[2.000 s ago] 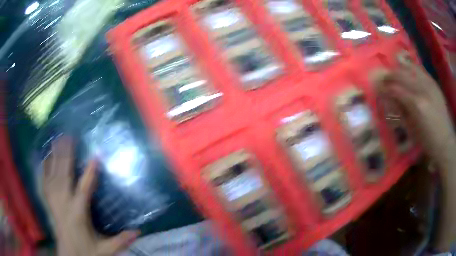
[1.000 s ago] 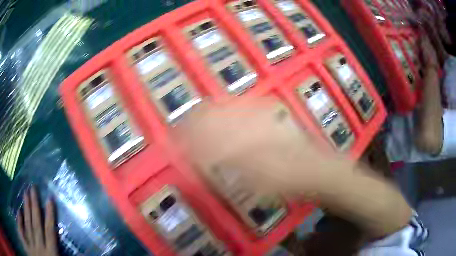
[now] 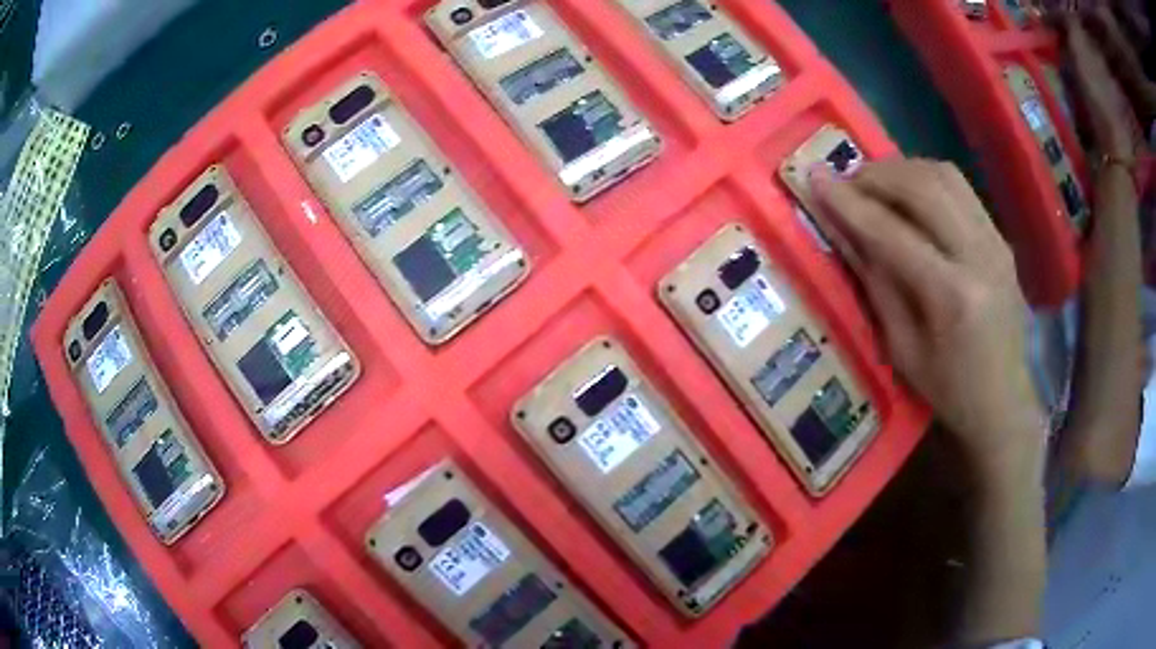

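Note:
A red tray [image 3: 418,418] fills the middle of the view, with gold phone housings in its two rows of pockets. Each housing, such as the one near the centre [image 3: 640,475], shows a white label, dark oval window and green board. My right hand [image 3: 932,260] is over the housing in the right end pocket [image 3: 811,152], fingertips bent down at its top by the oval window. The hand covers most of that housing; whether it holds a small piece is hidden. My left hand is not in view.
A pale yellow dotted sheet [image 3: 44,190] and crinkled clear film [image 3: 70,577] lie at the left on the dark green mat. Tiny pale rings [image 3: 123,129] lie behind the tray. At the right is another red tray [image 3: 976,95] with another person's hand and forearm [image 3: 1109,292].
The view has shifted, so the tray shows further left and lower. My right hand has moved from the tray's middle to its right end pocket. My left hand has left the picture.

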